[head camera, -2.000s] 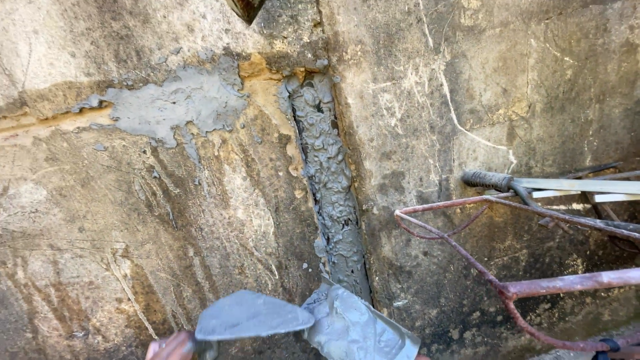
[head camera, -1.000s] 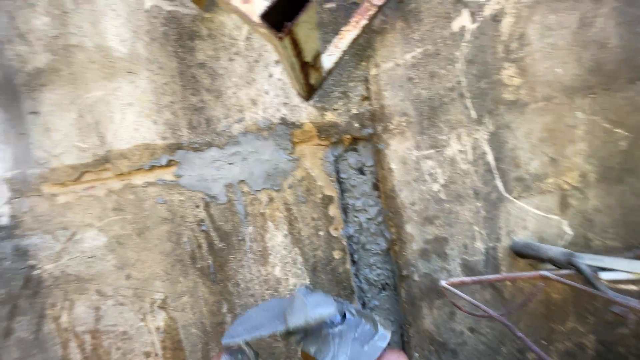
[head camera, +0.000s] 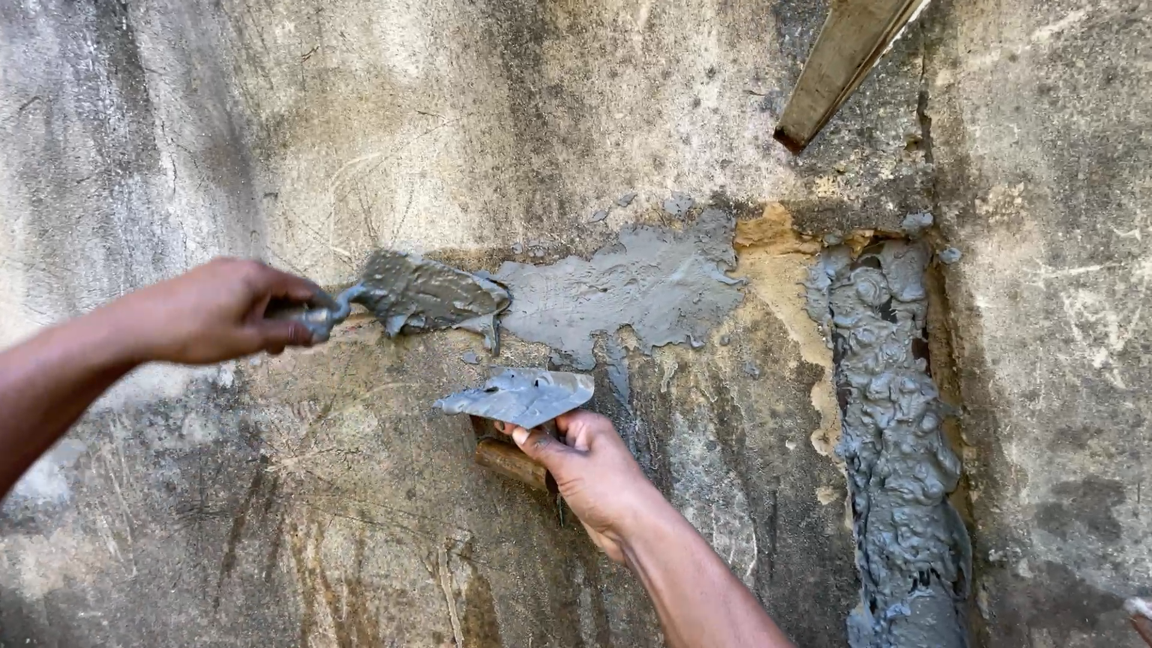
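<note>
My left hand grips the handle of a pointed trowel, whose mortar-coated blade lies at the left end of a grey mortar patch on the wall. A bit of mortar hangs from the blade's right end. Below it, my right hand is closed on the wooden handle of a flat steel plastering trowel, its plate smeared with wet mortar and tilted under the patch. Rough mortar fills a vertical channel to the right.
A stained concrete wall spans the view. The end of a worn bar juts in at the upper right, above the patch. Bare yellowish filler shows between the patch and the vertical channel. A small part of something pale enters at the lower right edge.
Both hands and trowels have come up from the bottom edge to the wall; the pointed trowel is now at the patch's left end. The view has shifted left.
</note>
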